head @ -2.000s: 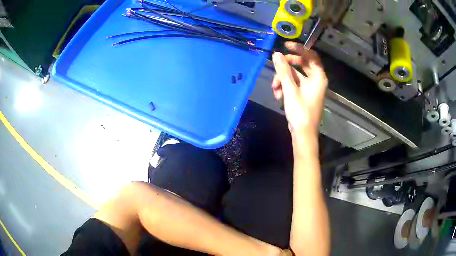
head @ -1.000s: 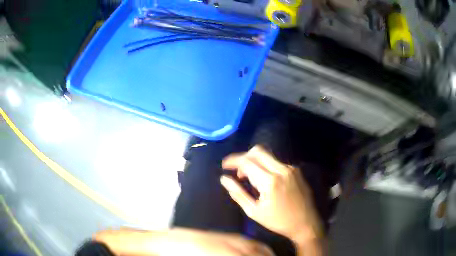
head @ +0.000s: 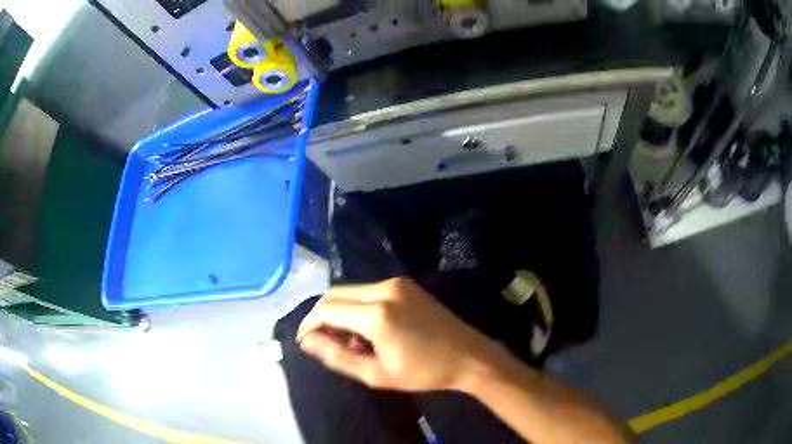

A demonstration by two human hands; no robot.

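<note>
Cut black wires (head: 221, 149) lie in a loose bundle across the back part of the blue tray (head: 208, 227). Their ends are near the tray's left and right walls. My right hand (head: 391, 336) is in front of the tray, over my dark-clothed lap, with fingers curled and the thumb below them. It is apart from the wires and tray. The inside of the grasp is dark and blurred, so I cannot tell if it holds anything. My left hand is not in view.
Yellow rollers (head: 273, 76) sit on the grey machine front (head: 187, 54) above the tray. A light grey drawer front (head: 538, 137) is right of the tray. A pale curved object (head: 540, 305) lies in the dark area below. A white-based unit (head: 695, 221) stands far right.
The view has swung right, so the tray and rollers sit further left. My right hand has left the wires beside the tray and come down over my lap. My left arm has gone out of view.
</note>
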